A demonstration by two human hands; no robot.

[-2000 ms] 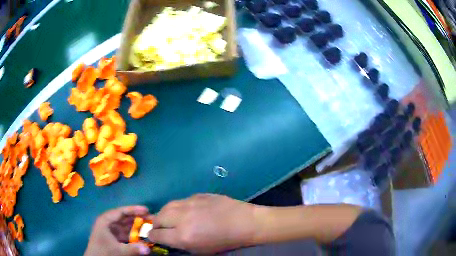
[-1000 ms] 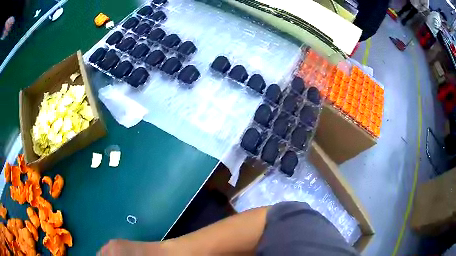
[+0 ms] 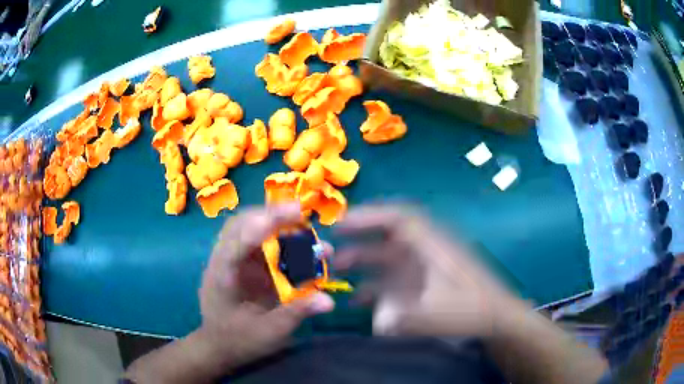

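My left hand (image 3: pixel 251 277) holds a part-built unit (image 3: pixel 298 256), an orange frame with a dark rectangular insert facing up, over the bench's near edge. A small yellow piece sticks out at its lower right. My right hand (image 3: pixel 409 270) is blurred, just right of the unit, fingers apart; I see nothing in it, and I cannot tell whether a fingertip touches the unit. Loose orange housing shells (image 3: pixel 217 142) lie in a heap beyond my hands. Two small white square pads (image 3: pixel 478 154) lie to the right, below the carton.
An open scrap carton (image 3: pixel 450 96) with yellowish paper stands at the back. Black covers (image 3: pixel 600 79) sit in clear trays at right. A tray of orange parts (image 3: pixel 21 255) is at the left edge. The green conveyor belt (image 3: pixel 300 9), carrying small units, runs behind a white rail.
The view has swung back left from the trays and floor at right. Both hands show again. The unit now shows its dark insert, and my right hand is off to its right.
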